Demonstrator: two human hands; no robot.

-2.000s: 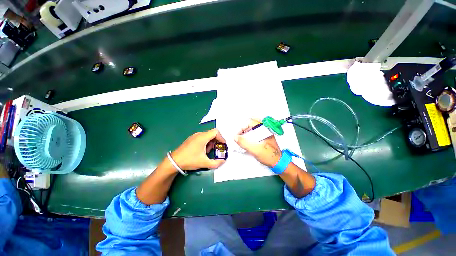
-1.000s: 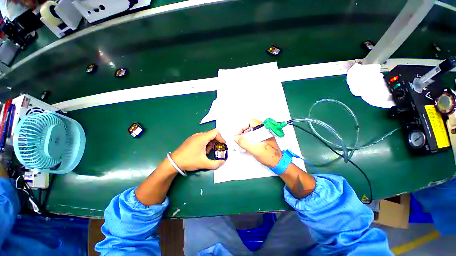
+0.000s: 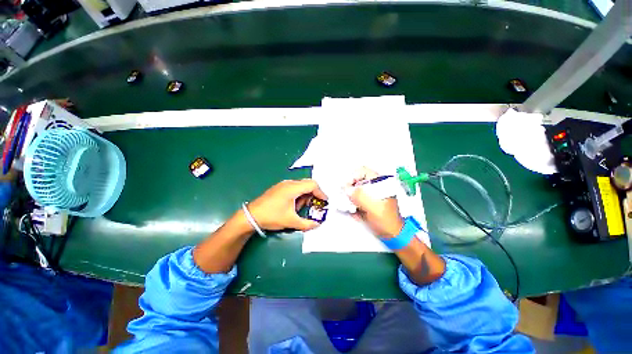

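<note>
My left hand [image 3: 283, 206] holds a small black electronic unit [image 3: 317, 209] with gold and white details between thumb and fingers, over the white paper sheets [image 3: 364, 131]. My right hand [image 3: 376, 211] holds a whitish dispensing syringe [image 3: 380, 187] like a pen, with a green adapter [image 3: 411, 180] at its rear. The syringe's front end is hidden or too blurred to tell, close to the right of the unit. I cannot tell whether it touches. Another unit [image 3: 200, 167] lies on the green bench to the left.
A clear air hose [image 3: 511, 190] and dark cord [image 3: 478, 225] lie right of the paper. A black controller [image 3: 585, 180] and crumpled white cloth [image 3: 525, 142] are at the right. A light blue fan [image 3: 75, 171] stands left. Several units lie on the belt [image 3: 277, 66] beyond the pale rail [image 3: 229, 119].
The whole view has shifted and turned slightly. The syringe lies flatter in my right hand, with its green end farther right. My left hand still holds the unit.
</note>
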